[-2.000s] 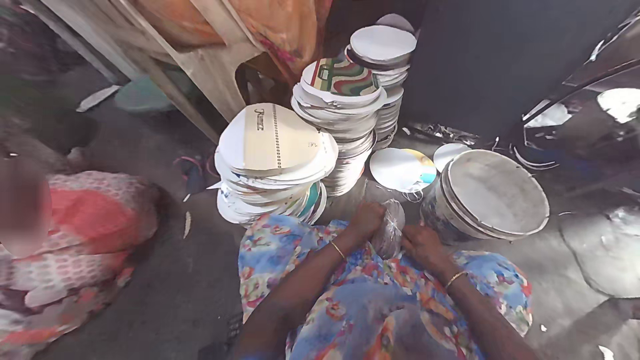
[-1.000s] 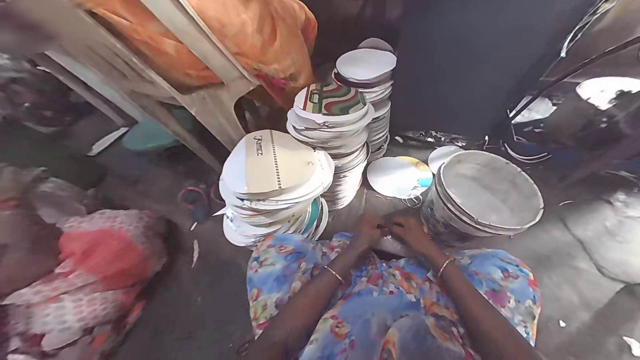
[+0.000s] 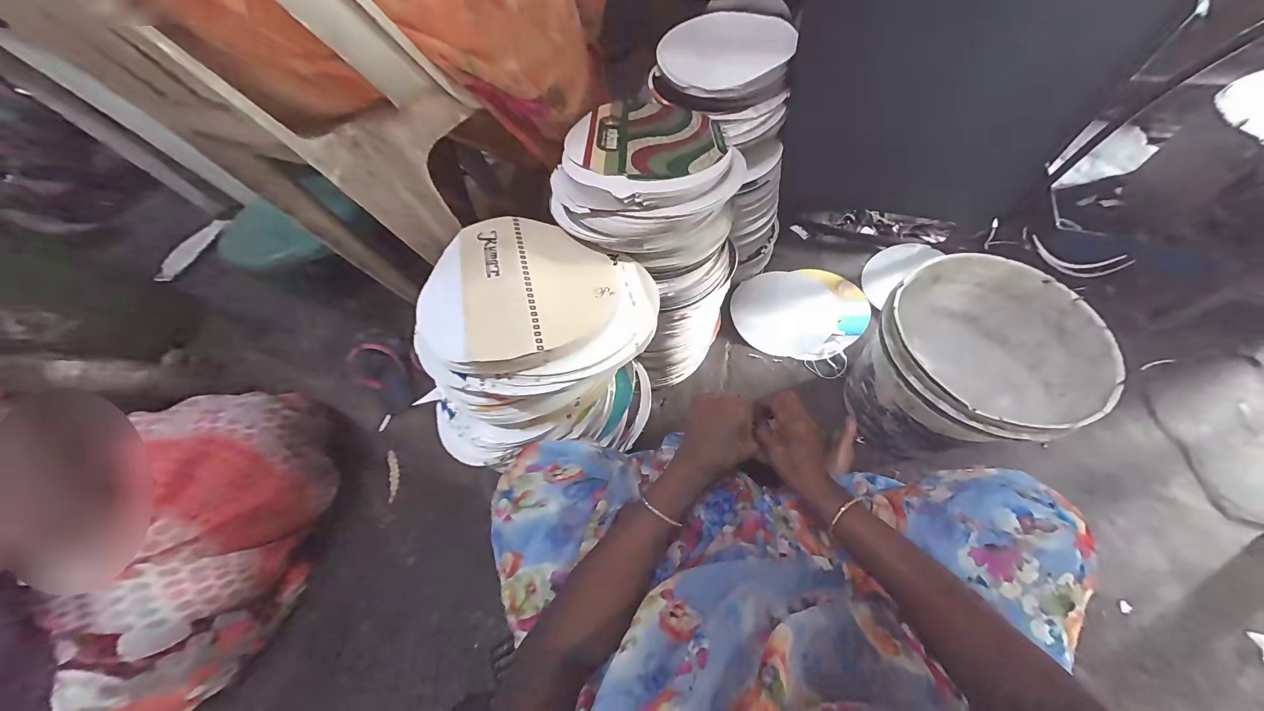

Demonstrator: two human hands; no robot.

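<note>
My left hand [image 3: 719, 431] and my right hand [image 3: 793, 442] meet above my lap, fingers bent and touching; whatever may be between them is hidden. Floral cloth [image 3: 750, 612] covers my knees. Just beyond and left of my hands stands a stack of round cut sheets [image 3: 548, 296], the top one printed. Behind it rise a second stack of discs [image 3: 647, 197] and a third, taller one [image 3: 728, 54]. A white disc with a yellow and blue edge [image 3: 790, 314] lies on the floor, a loop of thread beside it. The plastic bucket [image 3: 1007, 341] is right of my hands.
A smaller white disc [image 3: 897, 269] lies behind the bucket. A plastic chair [image 3: 395, 148] with orange cloth stands at the upper left. Another person [image 3: 212, 513] in red and white patterned cloth is at the lower left. A dark panel [image 3: 978, 109] stands behind the stacks.
Two seconds ago a clear, shiny plastic-like thing showed between my hands; now it is out of sight. My hands have come closer together and lower over my lap.
</note>
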